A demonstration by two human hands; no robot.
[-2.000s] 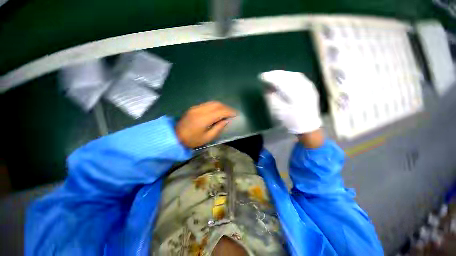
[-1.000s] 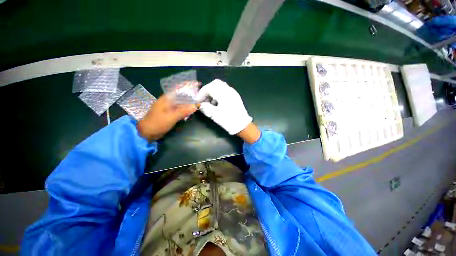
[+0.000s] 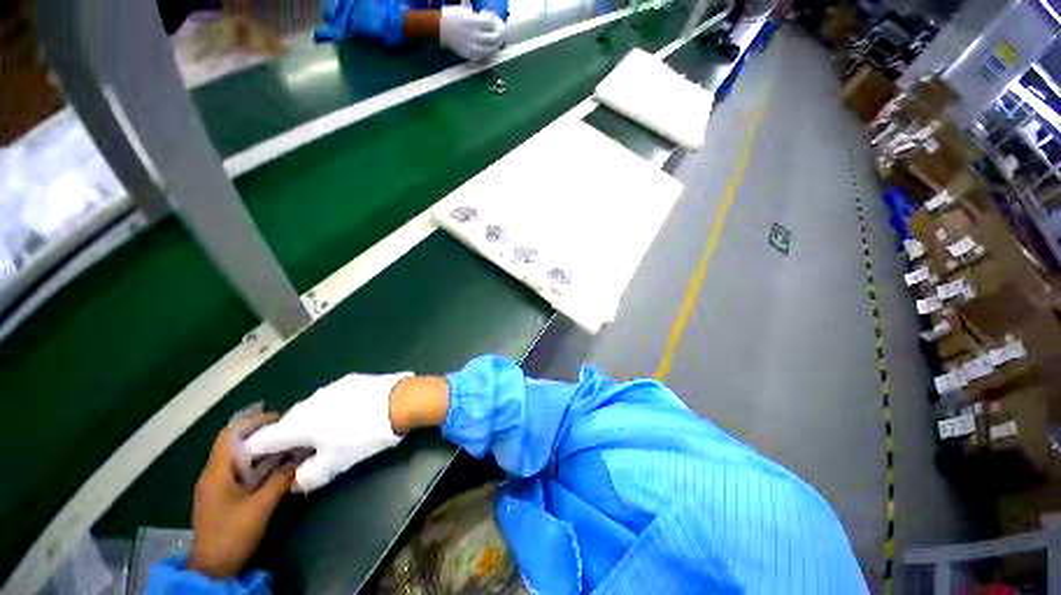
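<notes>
My left hand (image 3: 227, 511) is bare and my right hand (image 3: 337, 430) wears a white glove. They meet low on the left over the dark green bench top. Both hold a bubble bag (image 3: 250, 421), crumpled and greyish; a dark part shows between the fingers, mostly hidden. A white packing tray (image 3: 570, 203) lies beyond, with several grey wrapped parts along its near edge. Flat bubble bags (image 3: 157, 546) lie at the lower left, partly cut off.
A grey frame upright (image 3: 192, 174) slants across the left. The green conveyor belt (image 3: 314, 192) runs beyond the pale side rail (image 3: 361, 265) and carries a small part (image 3: 498, 86). A second white tray (image 3: 657, 95) lies farther off. A co-worker's gloved hand (image 3: 471, 33) shows across the belt.
The view has swung right, towards the tray and aisle. The bag, earlier spread out in my left hand, is now crumpled between both hands, which are close together.
</notes>
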